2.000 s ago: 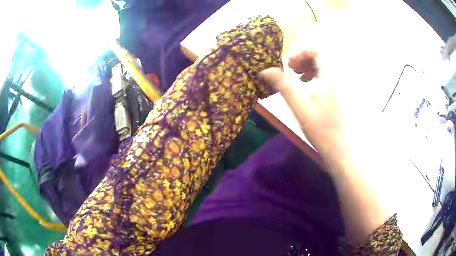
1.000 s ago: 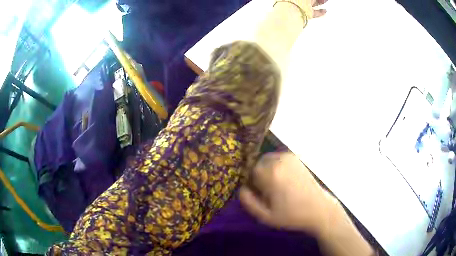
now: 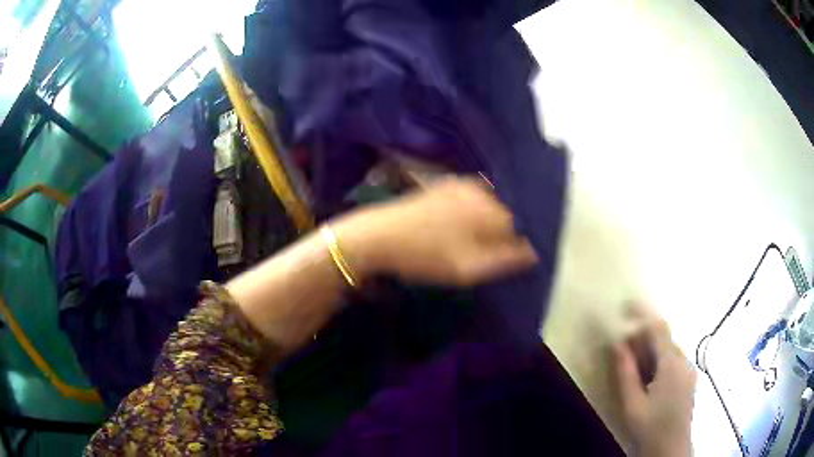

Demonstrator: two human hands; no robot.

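A large dark purple cloth (image 3: 527, 187) hangs from the top centre over the left part of the white table top (image 3: 660, 178). My left hand (image 3: 455, 234), blurred and with a gold bangle at the wrist, is closed on the cloth near its middle; the exact grip is blurred. My right hand (image 3: 659, 384) is low over the table at the lower right, cut off by the bottom edge. Its thumb and fingers are curled but apart, and nothing shows in them. It does not touch the cloth.
At left, purple pieces (image 3: 107, 232) hang by a yellow tube (image 3: 259, 134) and grey metal clips (image 3: 228, 214). The floor is green. A dark-outlined plate (image 3: 750, 348) lies at the table's right, with pale blurred parts beside it. My purple clothing (image 3: 428, 402) is below.
My left hand has come back from the far top, down and left. The purple cloth now covers part of the table. My right hand has moved right, over the table. The view has shifted.
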